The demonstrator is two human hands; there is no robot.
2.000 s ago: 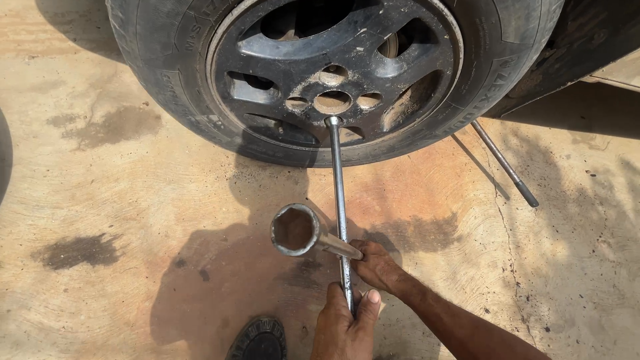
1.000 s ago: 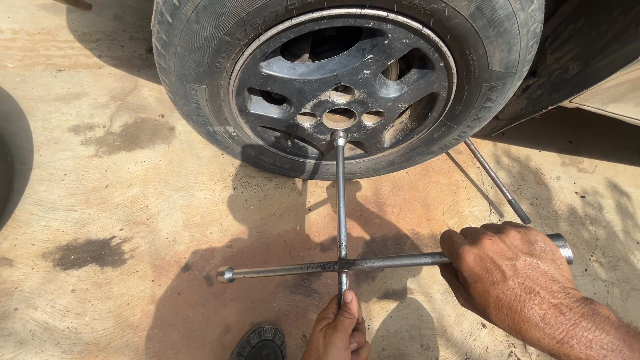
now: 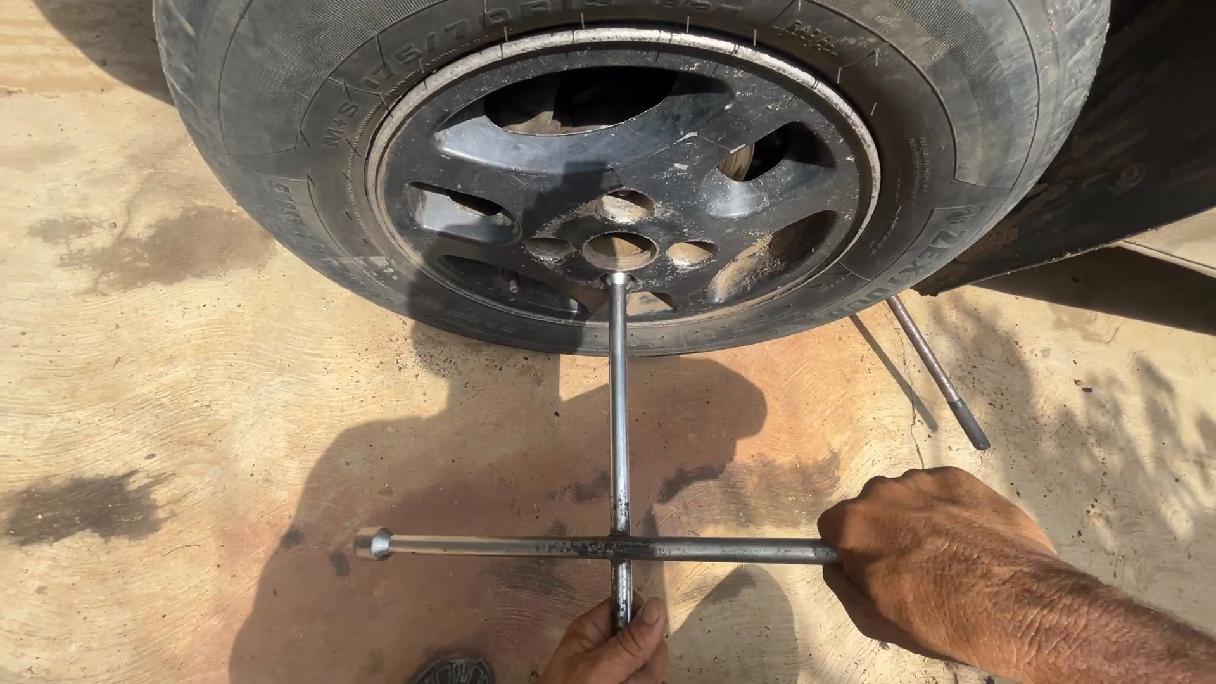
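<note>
A four-way lug wrench (image 3: 622, 437) stands out from the black wheel rim (image 3: 608, 161), its far socket seated in the lug hole just below the round centre hole. My right hand (image 3: 936, 560) is closed around the end of the right arm of the wrench and covers the socket there. With thumb and fingers, my left hand (image 3: 613, 646) holds the wrench's near end, just below the crossing. The left arm of the wrench ends in a bare socket (image 3: 372, 543). Around the rim is a black rubber tyre (image 3: 275, 180).
A metal rod (image 3: 940, 375) with a dark tip slants out from behind the tyre at the right. Dark car bodywork (image 3: 1121, 142) lies beside the wheel. The concrete floor (image 3: 142, 380) bears dark stains and shadows. Part of a dark shoe (image 3: 456, 670) shows at the bottom edge.
Two seconds ago the cross arms pointed toward the camera; they now lie level across the view. My right hand has moved out to the end of the right arm.
</note>
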